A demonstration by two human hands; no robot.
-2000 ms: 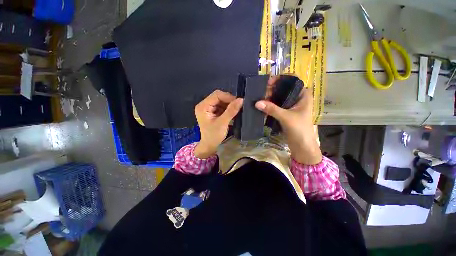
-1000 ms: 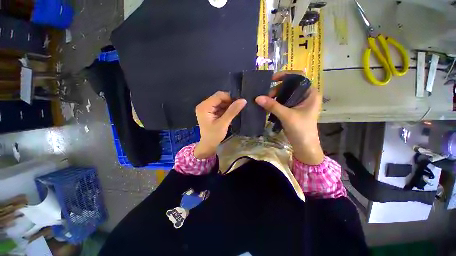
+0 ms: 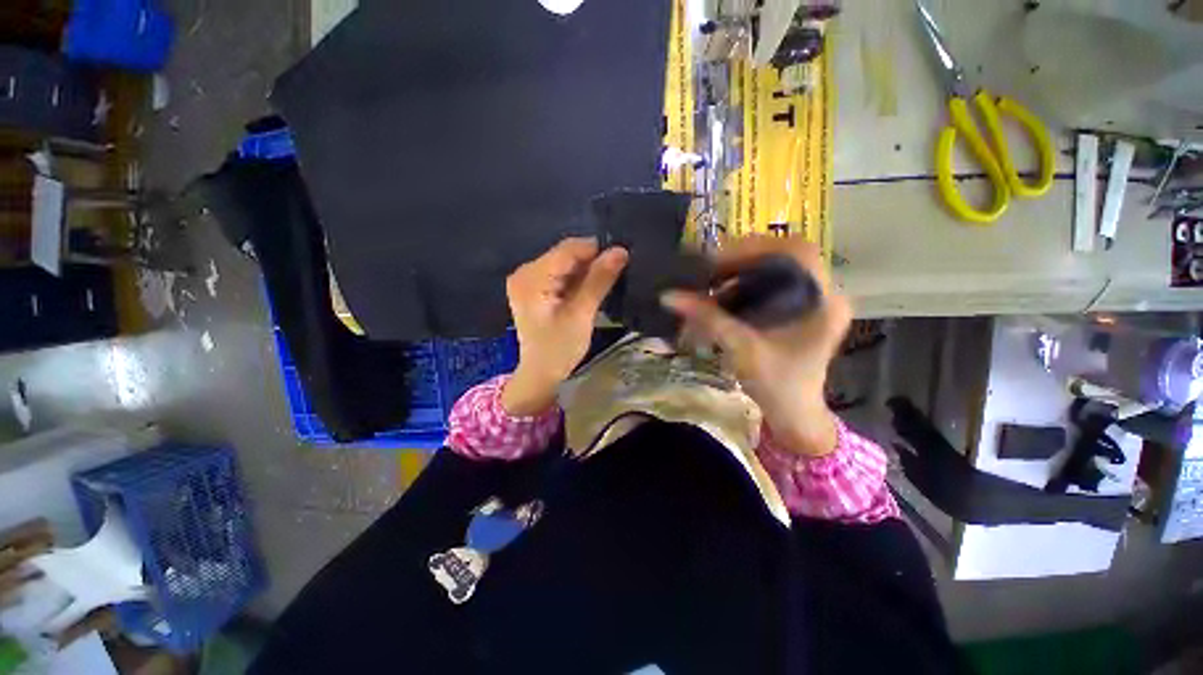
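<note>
My left hand [image 3: 559, 310] pinches small dark cut pieces [image 3: 645, 244] between thumb and fingers above my lap. My right hand [image 3: 778, 336] is blurred; its thumb is at the lower right of these pieces, and a dark folded bundle [image 3: 772, 292] sits in its palm. Whether the right thumb still grips the small pieces is hard to tell. A large dark cut panel [image 3: 488, 145] lies beyond my left hand, over the table edge. The cream-gold lap cloth [image 3: 660, 386] lies below the hands.
Yellow-handled scissors [image 3: 992, 156] and two pale strips [image 3: 1113, 191] lie on the table [image 3: 910, 251] at right. Yellow printed tape [image 3: 788, 145] runs ahead. A blue crate [image 3: 462, 382] with dark cloth stands left of my lap; another blue crate [image 3: 178, 521] is on the floor.
My right hand has turned and lowered its thumb along the small pieces, and is now blurred. The pieces in my left hand have shifted and look fanned at the top.
</note>
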